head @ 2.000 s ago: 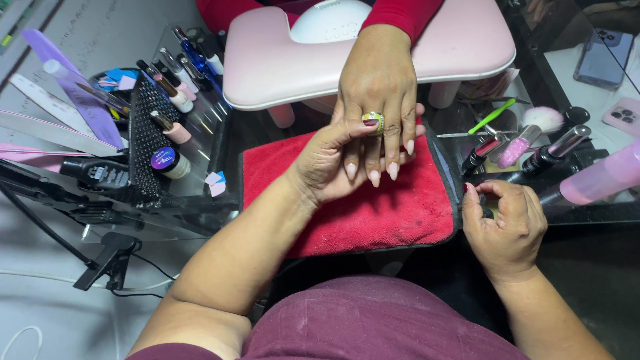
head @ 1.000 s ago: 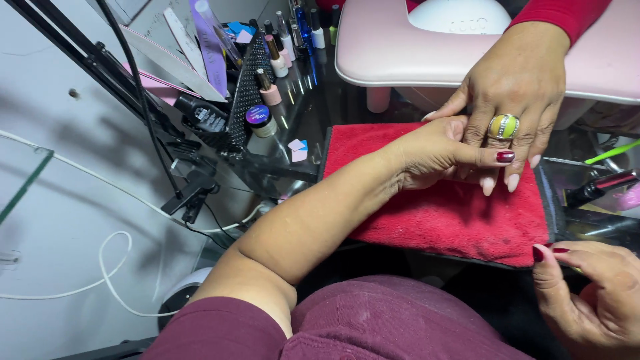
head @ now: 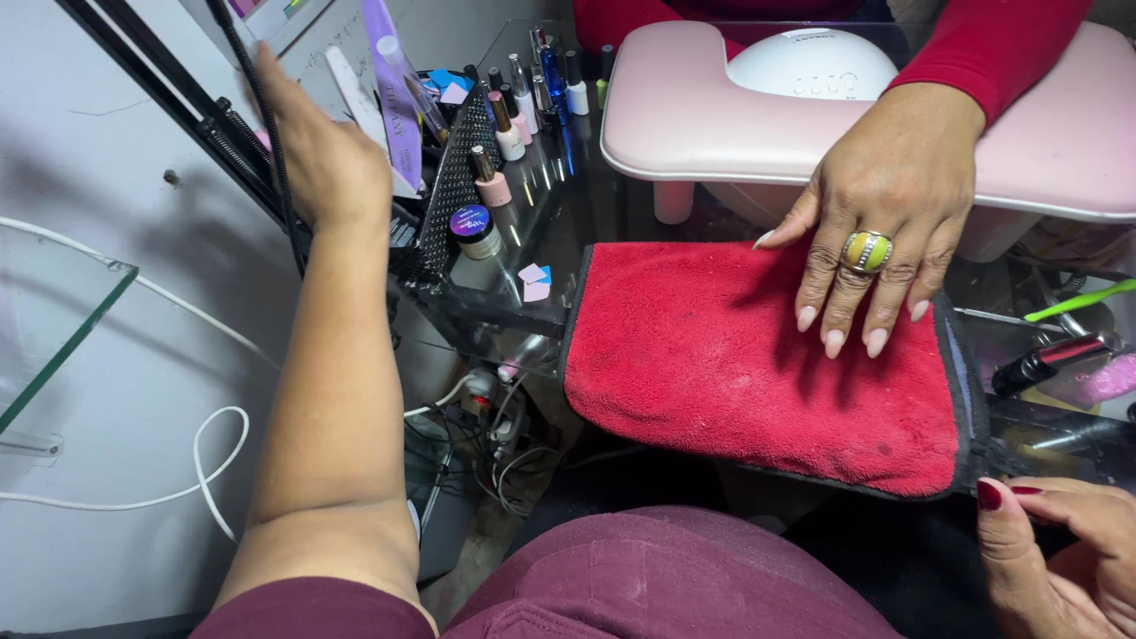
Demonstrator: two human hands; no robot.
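Observation:
My left hand [head: 324, 160] is raised at the upper left beside a black lamp arm [head: 257, 106] and a purple packet [head: 395, 98]; its fingertips are partly hidden, and I cannot tell whether it grips anything. My right hand [head: 1061, 550] is at the lower right edge, thumb and forefinger close together near the corner of a red towel [head: 754, 382]; whether something small is between them is unclear. Another person's hand [head: 887, 213], with a wide yellow and green ring [head: 867, 252], rests over the towel's right part, fingers spread.
A pink armrest [head: 754, 146] spans the far side, with a white nail lamp [head: 812, 67] behind it. Nail polish bottles [head: 508, 133] and a small jar [head: 475, 232] stand at left-centre. A green-handled tool [head: 1078, 300] lies at right. A glass shelf edge [head: 71, 346] juts in at left.
My left hand has let go of the other person's hand and moved up and left to the lamp arm. The other hand now rests alone, fingers spread. The view has shifted left since the first frame.

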